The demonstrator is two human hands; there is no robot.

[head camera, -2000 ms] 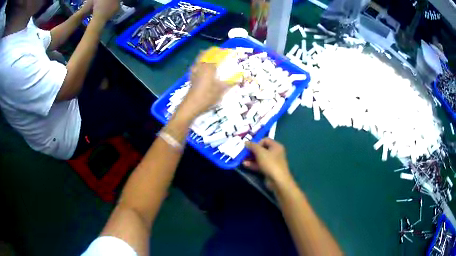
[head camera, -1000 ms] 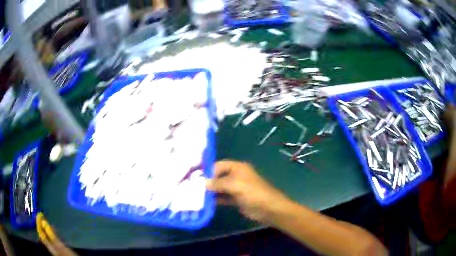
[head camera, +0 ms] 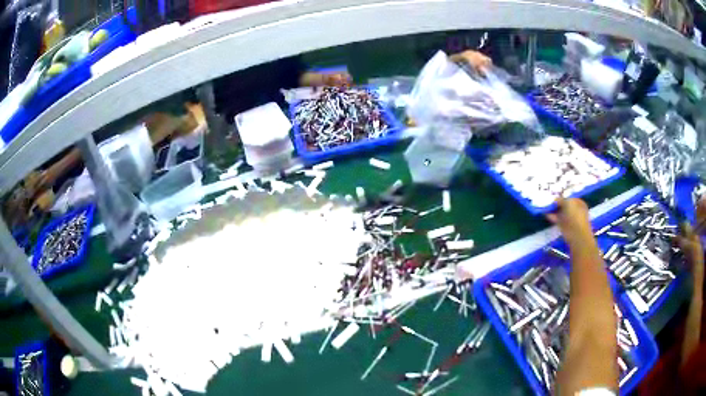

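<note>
The blue tray [head camera: 517, 195] filled with white sleeves [head camera: 553, 166] is at the back right of the bench, behind the trays of silver tubes. My right hand [head camera: 571, 216] is on its near rim, fingers closed on the edge, with my forearm reaching over the front right tray. My left hand is out of the picture. A bright pile of loose white sleeves [head camera: 248, 278] lies at centre left. Tangled wired stems [head camera: 379, 267] lie just right of it.
Blue trays of silver tubes [head camera: 534, 309] stand at the right. Another tray of stems [head camera: 341, 116], clear tubs [head camera: 435, 155] and a plastic bag [head camera: 464, 97] are at the back. A pale shelf beam [head camera: 255, 50] crosses overhead. Other people's hands show at the back and right edge.
The filled tray has moved from the left, across the front of the bench, to the back right with my right hand on it. My left hand has left the picture. The view has turned right.
</note>
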